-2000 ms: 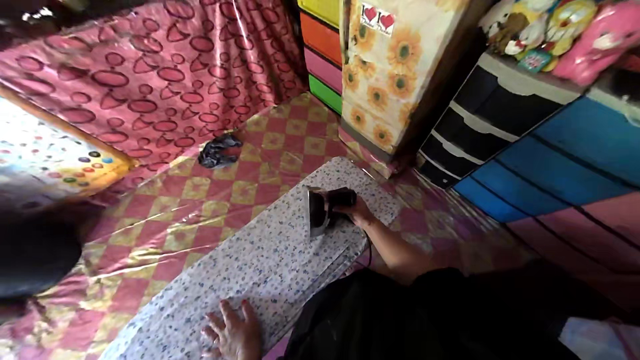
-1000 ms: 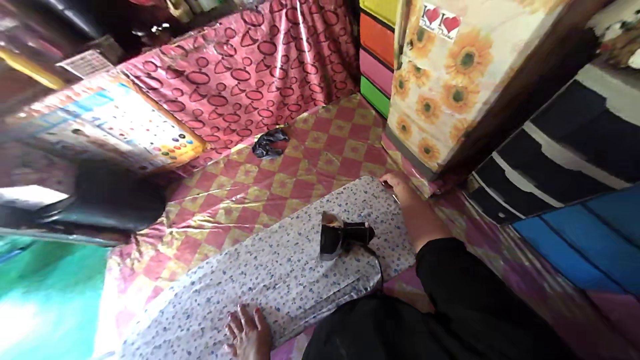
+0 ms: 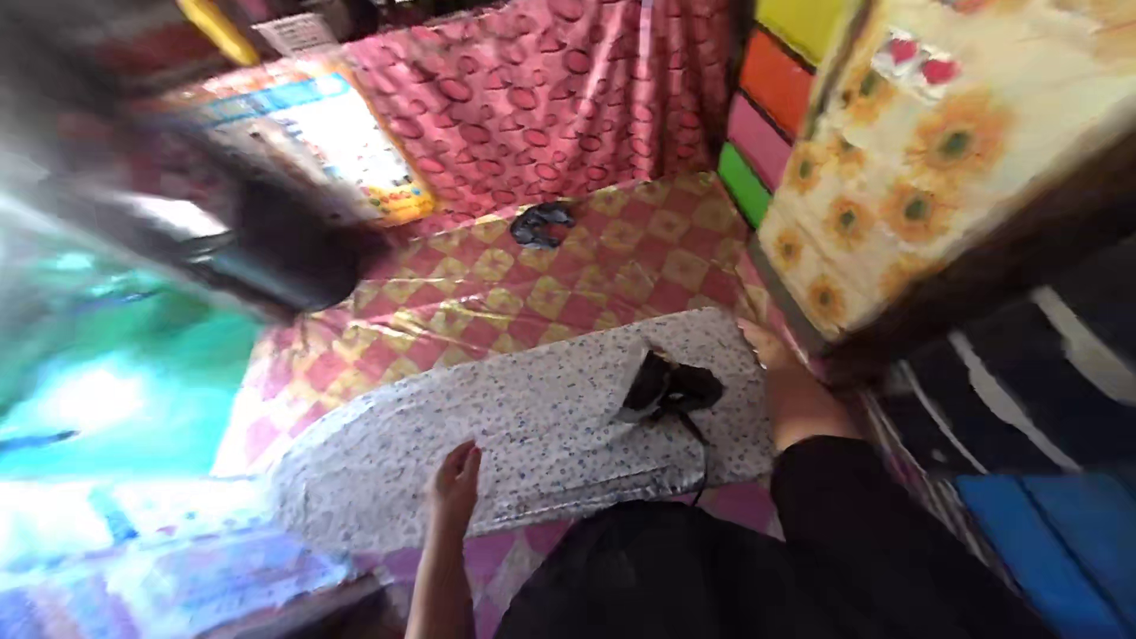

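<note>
A clothes iron (image 3: 670,386), dark with a pale soleplate, rests on an ironing board (image 3: 532,399) with a small floral cover; its cord runs down over the near edge. Nobody's hand is on the iron. My left hand (image 3: 457,475) is over the near middle of the board, fingers drawn together, with nothing visible in it. At the board's right end is my right hand (image 3: 763,344), by the corner; its fingers are blurred, so whether it grips the edge is unclear.
A crumpled dark cloth or bag (image 3: 541,224) lies on the checkered floor covering (image 3: 497,275). A cabinet with sunflower print (image 3: 896,177) and dark and blue drawers (image 3: 1047,524) stand at the right. A dark rounded object (image 3: 311,257) is at the left.
Two seconds ago my right hand held the iron; it let go and moved to the board's right end. My left hand, earlier spread flat on the board, has drawn its fingers together. The view has swung left.
</note>
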